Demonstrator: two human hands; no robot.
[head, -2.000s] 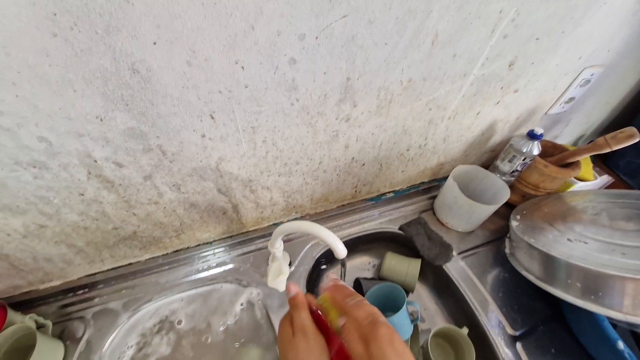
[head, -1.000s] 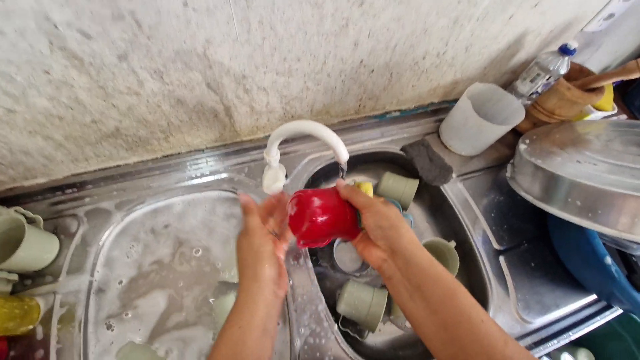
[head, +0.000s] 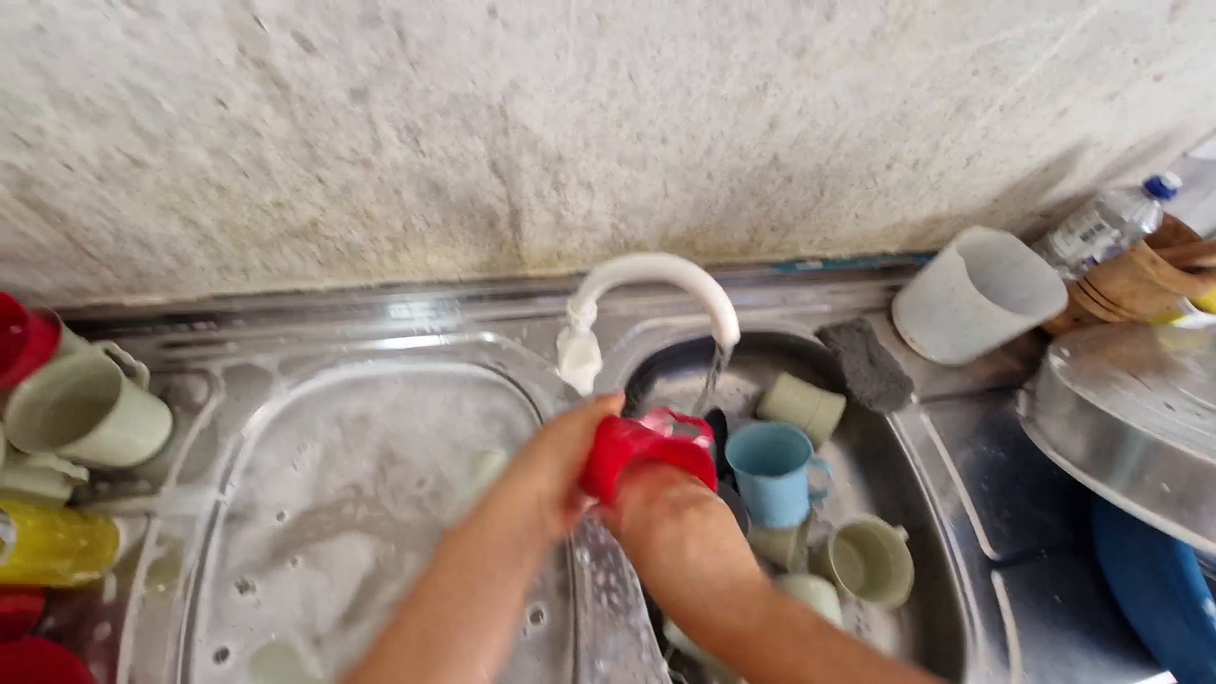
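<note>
A red plastic cup (head: pixel 665 432) is between my hands, over the divider of the steel double sink. My left hand (head: pixel 560 461) grips its left side. My right hand (head: pixel 660 489) is at the cup's near side, its fingers hidden, seemingly inside it. Water runs from the white curved faucet (head: pixel 660 271) just behind the cup. In the right basin lie a blue mug (head: pixel 774 475), a pale green mug (head: pixel 869 560) and several other pale green cups. The left basin (head: pixel 380 532) holds soapy water with pale shapes beneath.
Pale green mugs (head: pixel 90 404), red cups and a yellow cup (head: pixel 57 543) stand at the left. On the right are a grey cloth (head: pixel 864 363), a white plastic container (head: pixel 978 294), a plastic bottle (head: pixel 1107 228), a wooden mortar (head: pixel 1130 280) and a large aluminium lid (head: pixel 1135 418).
The red cup has turned in my hands, and my left hand has come from beside it onto its side. My right hand has moved from its upper right side to its near side.
</note>
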